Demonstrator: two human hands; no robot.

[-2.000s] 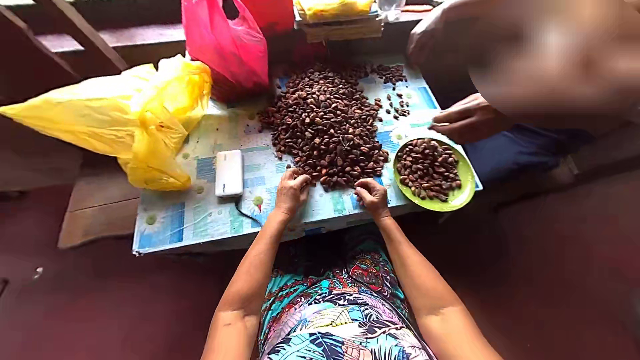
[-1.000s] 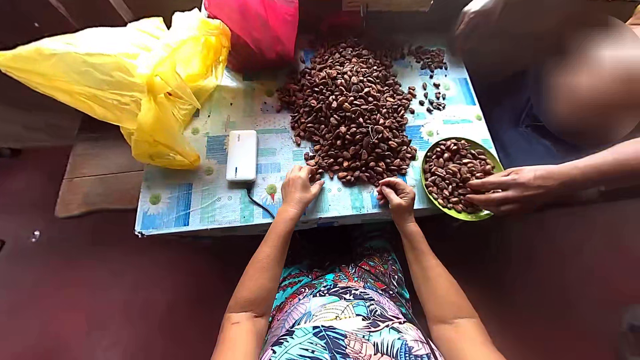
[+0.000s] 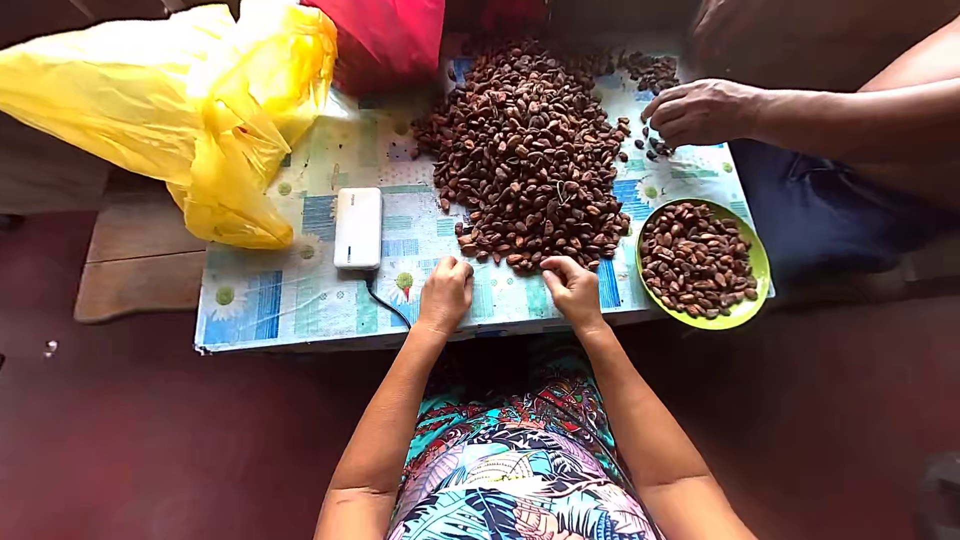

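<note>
A large heap of brown cacao beans [image 3: 532, 157] lies on a table with a patterned blue and white cover [image 3: 322, 300]. My left hand [image 3: 447, 294] rests near the table's front edge, just below the heap, its fingers curled; whether a bean is inside them is hidden. At the heap's front edge is my right hand [image 3: 574, 291], thumb and forefinger bent toward each other close to the beans; I cannot tell if they pinch one. To its right, a green plate [image 3: 760, 262] holds more cacao beans [image 3: 697, 259].
A white power bank [image 3: 358, 229] with a black cable lies left of my left hand. Yellow [image 3: 232, 150] and red [image 3: 390, 45] plastic bags stand at the back left. Another person's hand [image 3: 705, 112] is over a few dark beans [image 3: 656, 142] at the right.
The other person's hand has moved from the plate of beans to the small dark beans behind it. My hands stay at the front of the heap.
</note>
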